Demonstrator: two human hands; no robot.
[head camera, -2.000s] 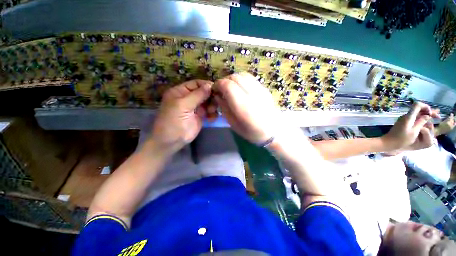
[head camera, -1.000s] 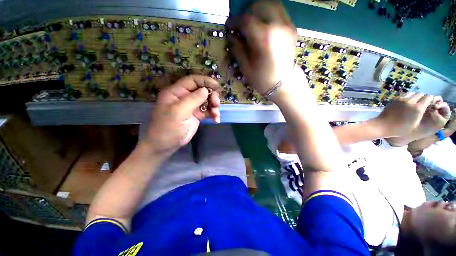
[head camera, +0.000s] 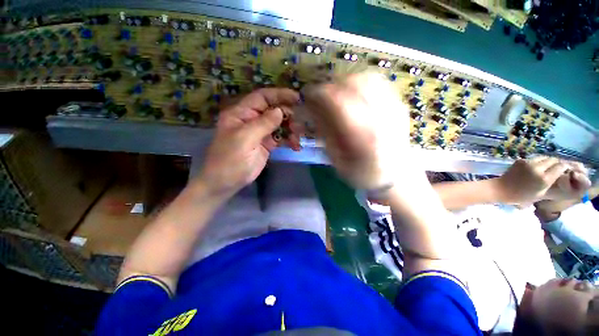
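A long tan PCB panel (head camera: 197, 72) lies on the metal rail in front of me, filled with small dark, blue and pale-topped components. My left hand (head camera: 246, 138) is over the panel's near edge, its fingers curled around small leaded components (head camera: 284, 130). My right hand (head camera: 358, 121) is blurred, just right of my left hand and over the panel. Its fingertips are smeared by motion, and I cannot tell if they hold anything.
The conveyor rail (head camera: 131, 135) runs across my lap. Beyond it on green matting are stacked tan panels (head camera: 453, 14) and a heap of black components (head camera: 561, 25). Another person's hands (head camera: 542, 180) are at the rail on the right. Cardboard (head camera: 121, 197) is at lower left.
My right hand first moved out over the panel, then came back beside my left hand. My left hand stays near the panel's edge, still holding small parts.
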